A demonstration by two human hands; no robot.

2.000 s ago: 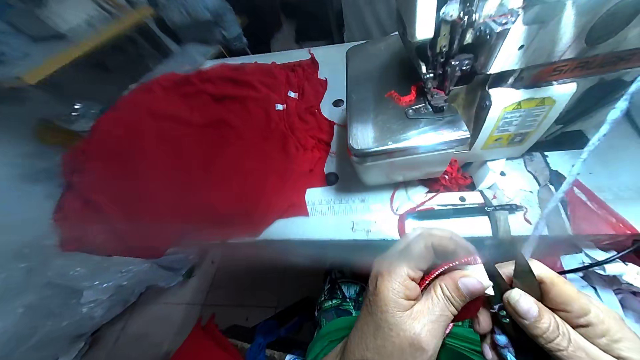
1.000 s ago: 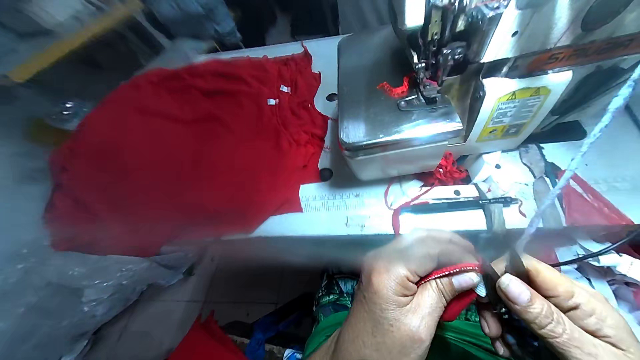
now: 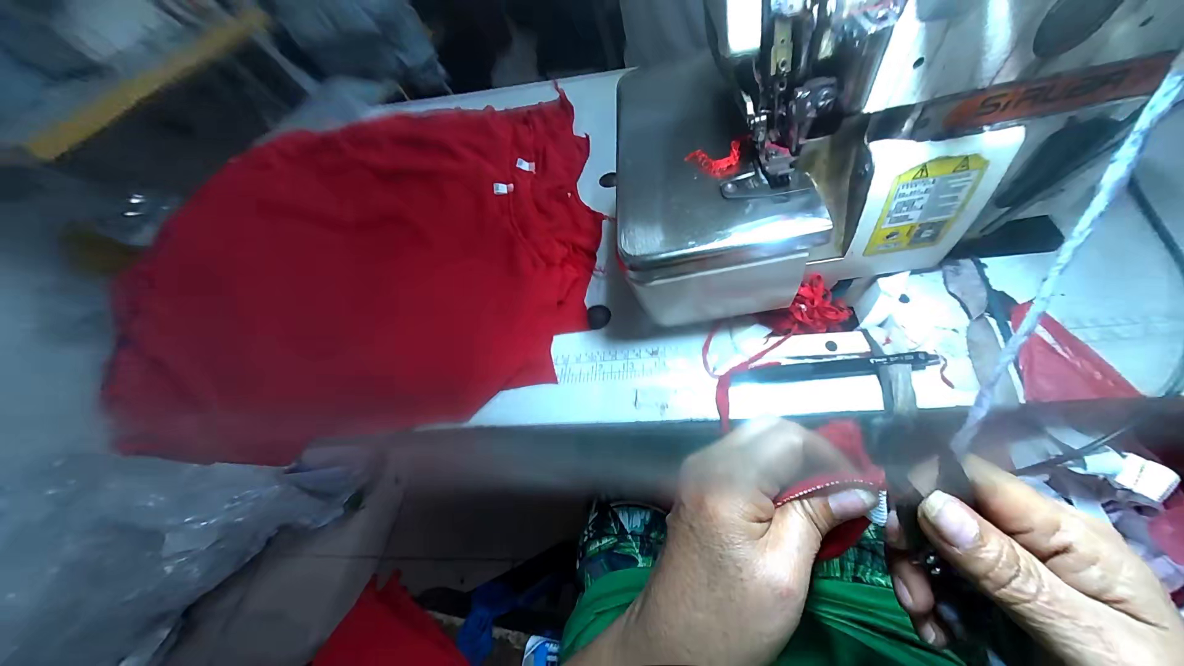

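Observation:
My left hand [image 3: 754, 541] pinches a piece of red fabric [image 3: 832, 486] with a light-stitched edge, just below the table's front edge. Close on its right, my right hand [image 3: 1027, 546] holds dark thread snips [image 3: 925, 499], whose blades are blurred beside the fabric; whether they touch it I cannot tell. A pale cord [image 3: 1078, 250] hangs down to the snips. On the table's left lies a pile of red garments [image 3: 361, 287] with small white labels. The sewing machine [image 3: 721, 213] stands behind my hands, a red thread scrap [image 3: 717, 162] on its metal bed.
A black pen [image 3: 842, 365], a tangle of red trimmings [image 3: 814, 307] and a printed ruler scale [image 3: 610, 365] are on the table near the machine. Clear plastic [image 3: 250, 546] is at lower left, and red fabric [image 3: 384, 629] lies below the table. Fabric scraps [image 3: 1124, 490] lie at right.
More red fabric shows above my left fingers, beside the snips, than a second ago. The garment pile lies as before.

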